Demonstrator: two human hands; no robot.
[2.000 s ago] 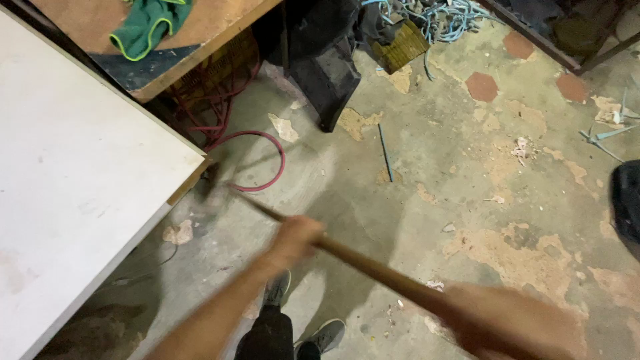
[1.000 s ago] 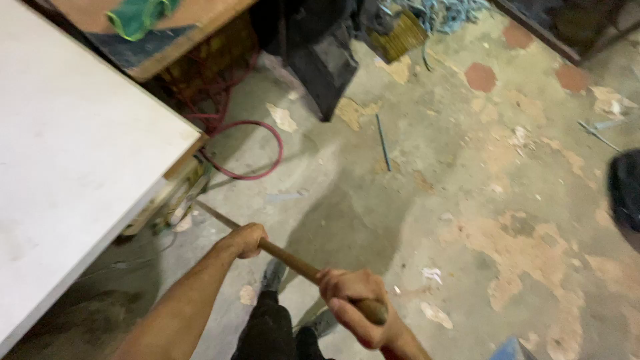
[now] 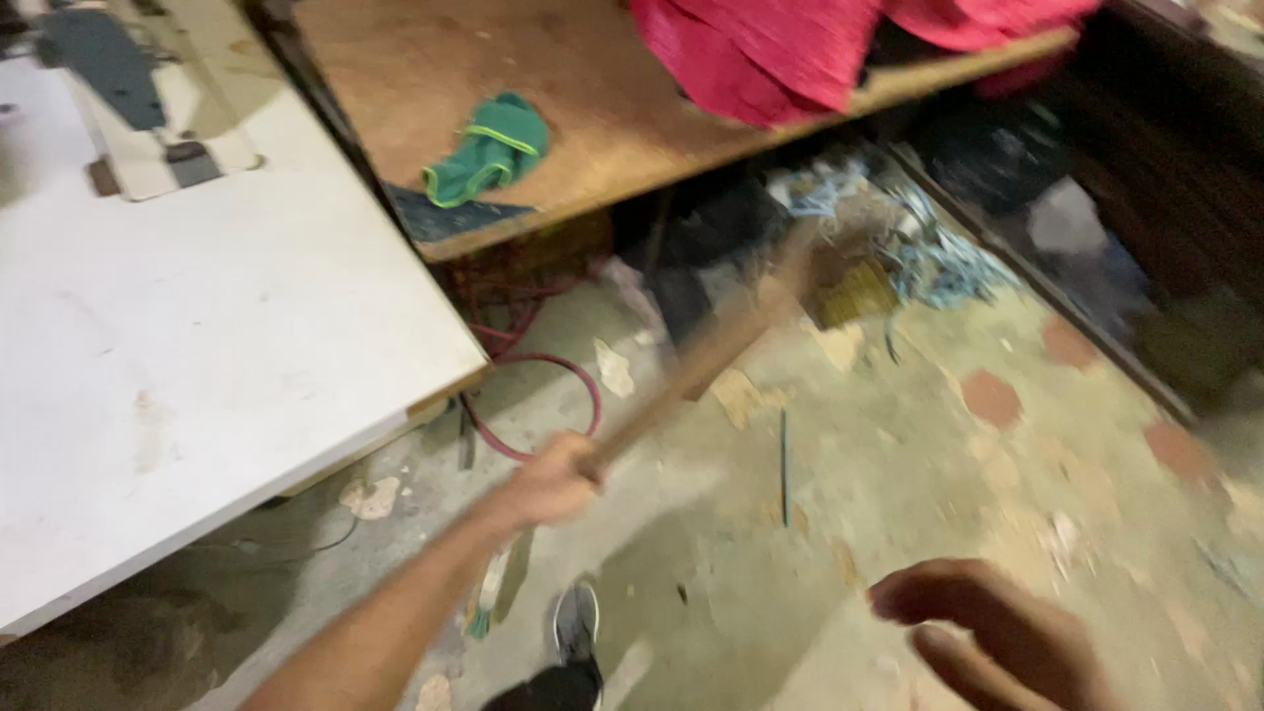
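Note:
My left hand (image 3: 555,481) is closed around a wooden pole (image 3: 696,365), which slants up and to the right over the floor and is blurred. The pole's far part reaches toward a heap of blue scraps (image 3: 938,257); what is at its far end is too blurred to tell. At the lower right my right hand (image 3: 997,632) is off the pole, its fingers curled and apart, with nothing in it. A bundle of pale strips (image 3: 487,595) lies on the floor below my left forearm.
A white-topped table (image 3: 227,326) fills the left side. Behind stands a wooden table (image 3: 612,99) with a green cloth (image 3: 491,148) and pink fabric (image 3: 760,54). A red hose loop (image 3: 597,395) and a thin dark strip (image 3: 785,469) lie on the stained floor.
My right hand has let go of the pole. The pole has swung round in my left hand and now points toward the upper right. The view has shifted up, showing more of the tables.

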